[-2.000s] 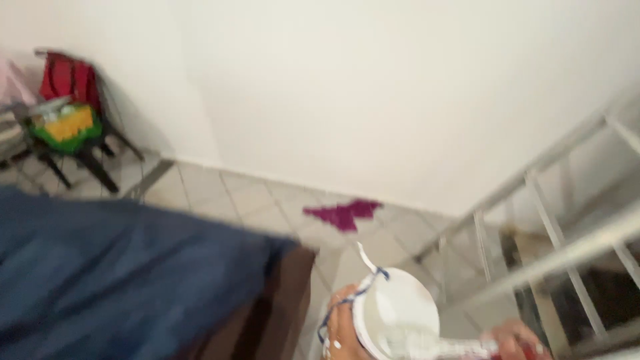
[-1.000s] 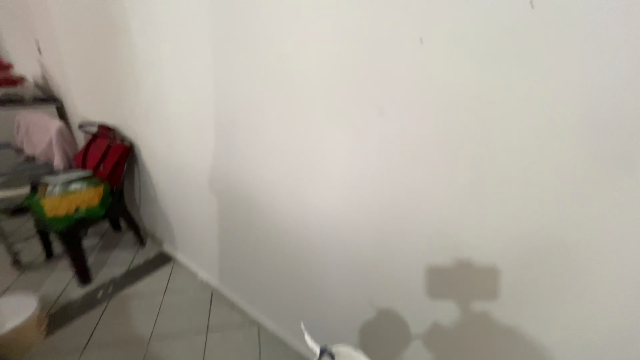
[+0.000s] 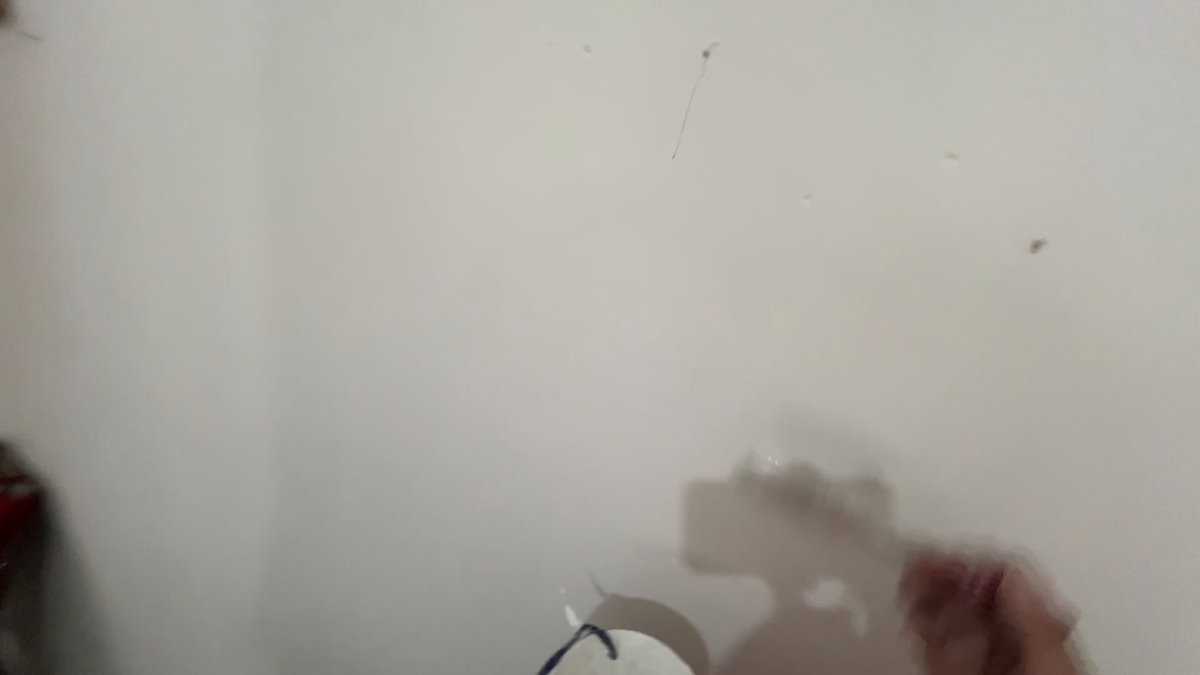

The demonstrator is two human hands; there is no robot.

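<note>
My right hand (image 3: pixel 984 609) is low on the right, blurred, its fingers closed around the red handle of a tool. The tool's blurred pale head (image 3: pixel 811 492), which looks like a brush, points left in front of the white wall (image 3: pixel 525 309); whether it touches the wall is unclear. At the bottom edge is the top of a white round container (image 3: pixel 637 656) with a dark blue tie (image 3: pixel 600 633) at its rim. The container's lower part and its contents are out of frame. My left hand is out of view.
The wall bears small dark marks (image 3: pixel 1037 246) and a thin hair-like strand (image 3: pixel 689 108). Shadows of a head and a phone-like shape (image 3: pixel 722 525) fall on it. A blurred red thing (image 3: pixel 17 511) shows at the left edge.
The view has swung up from the floor to the wall. My right hand and the tool, at the container two seconds ago, are now raised before the wall.
</note>
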